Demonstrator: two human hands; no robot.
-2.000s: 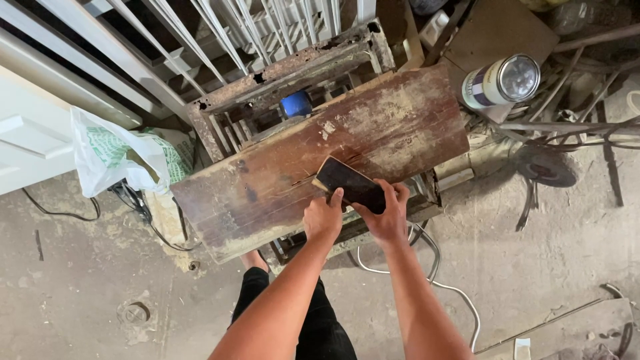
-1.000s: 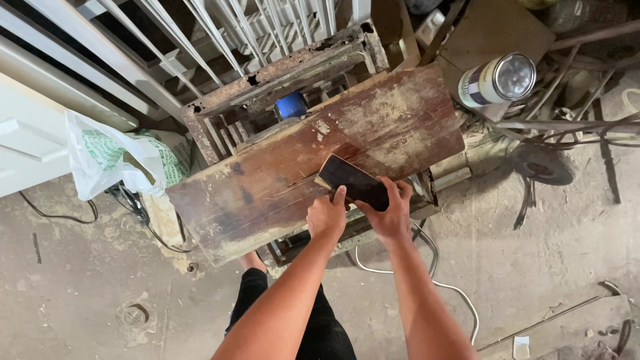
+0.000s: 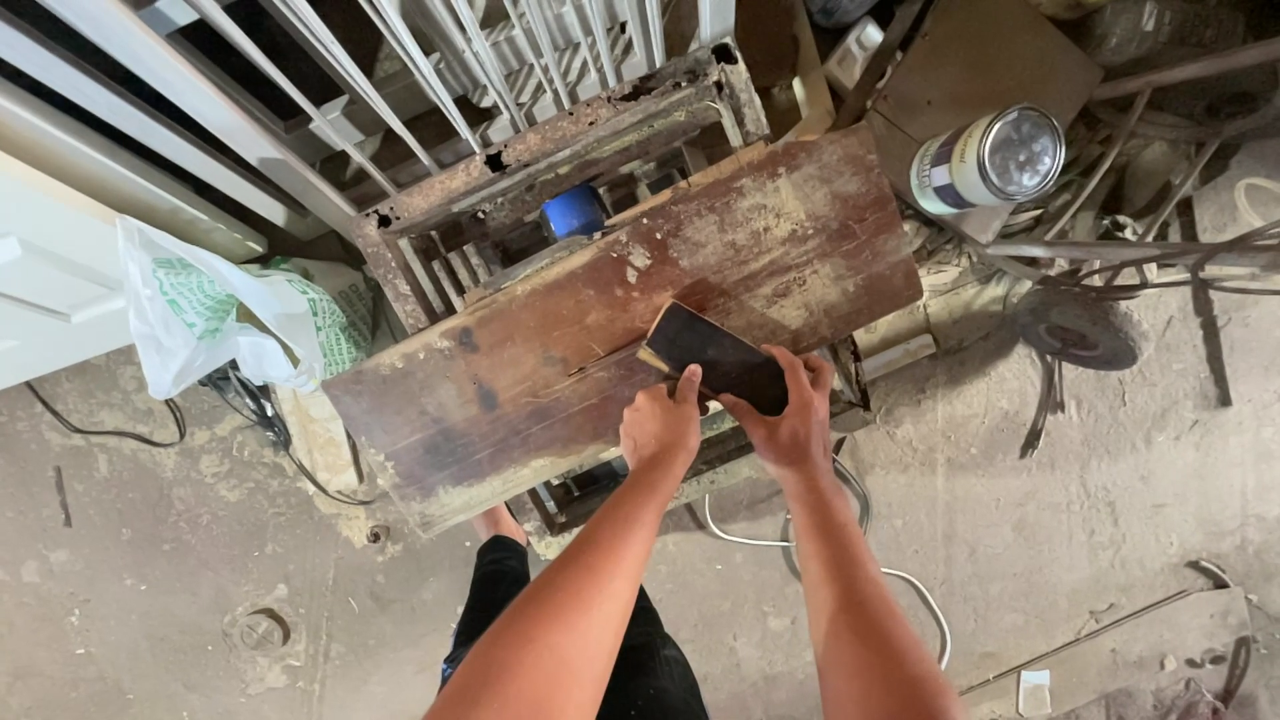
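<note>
A dark rectangular block with a tan edge [image 3: 715, 358], which looks like a sanding block, is tilted over the lower middle of a worn brown wooden board [image 3: 560, 340]. My right hand [image 3: 790, 415] grips its right end, thumb on the near side and fingers around the far side. At its lower left, my left hand [image 3: 662, 420] has its thumb up against the near edge, with the other fingers curled; their tips are hidden. The board lies across a rusty metal frame [image 3: 560, 135]. Just behind its far edge is a blue round object [image 3: 573, 212].
A metal can [image 3: 985, 160] stands at the right on a brown panel. White plastic bags [image 3: 215, 310] lie at the left, near black cables. White metal bars [image 3: 450, 80] lean behind the frame. A wheel [image 3: 1078, 328] and a white cable [image 3: 925, 600] are on the right.
</note>
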